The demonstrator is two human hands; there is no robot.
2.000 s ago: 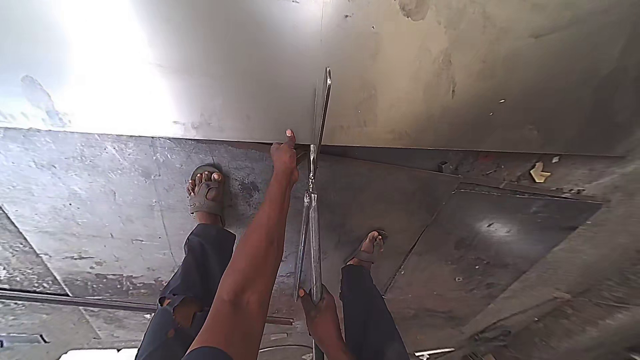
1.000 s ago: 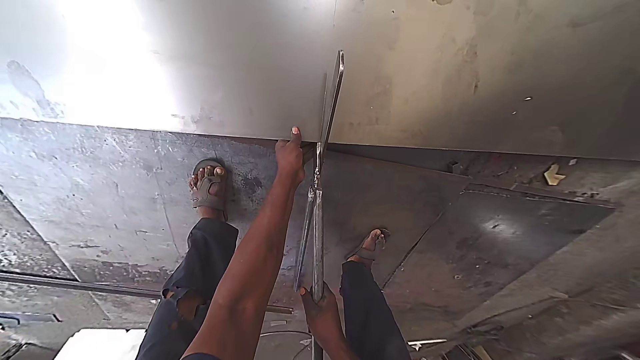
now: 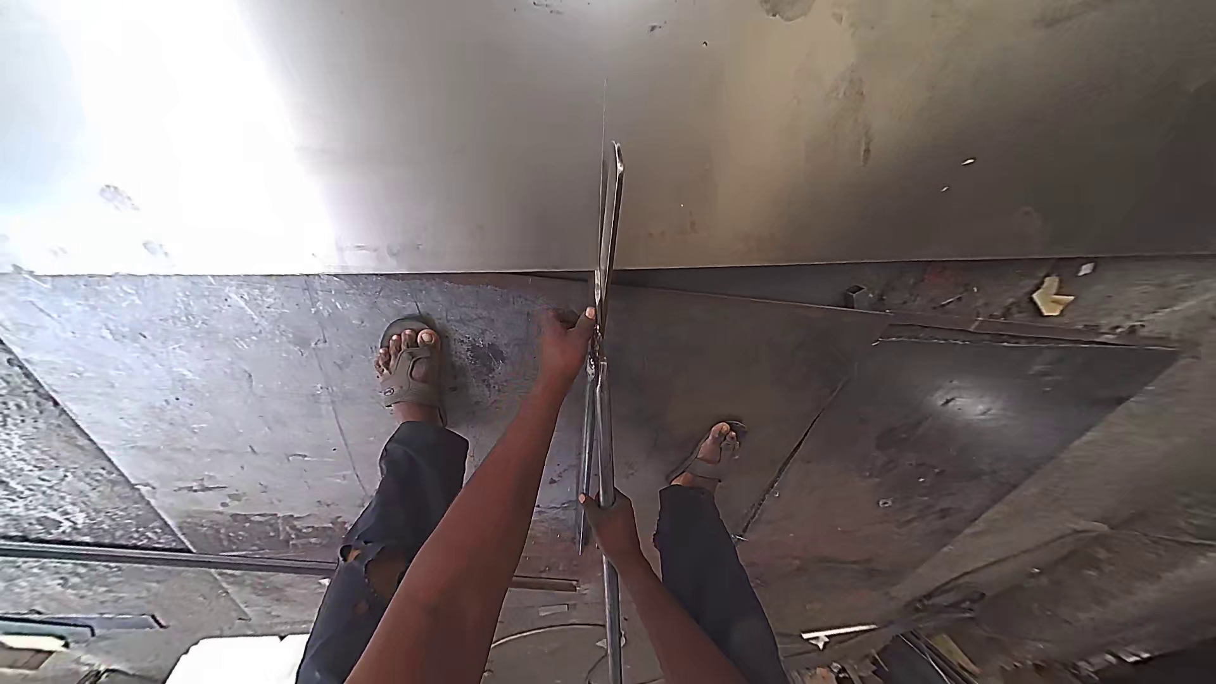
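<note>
Long-bladed metal hand shears [image 3: 611, 214] stand across the front edge of a large sheet of metal [image 3: 456, 171], where a thin line runs ahead of the blades. My right hand [image 3: 613, 524] grips one long tubular handle [image 3: 606, 437] of the shears low down. The other handle [image 3: 586, 465] lies beside it on the left, its end free. Just left of the pivot, my left hand [image 3: 567, 344] is close to the shears, thumb up and fingers curled; whether it touches the tool or the sheet edge is unclear.
Both sandalled feet stand on metal plates [image 3: 256, 380]. A long metal bar [image 3: 171, 558] lies at the left. A yellowish scrap [image 3: 1052, 296] is at the right, a white object [image 3: 237, 660] at the lower left, and scrap pieces [image 3: 921, 657] at the lower right.
My left hand has moved from near the sheet's edge down closer to the shears' pivot. The blades reach less far up over the sheet. My right hand stays on the handle.
</note>
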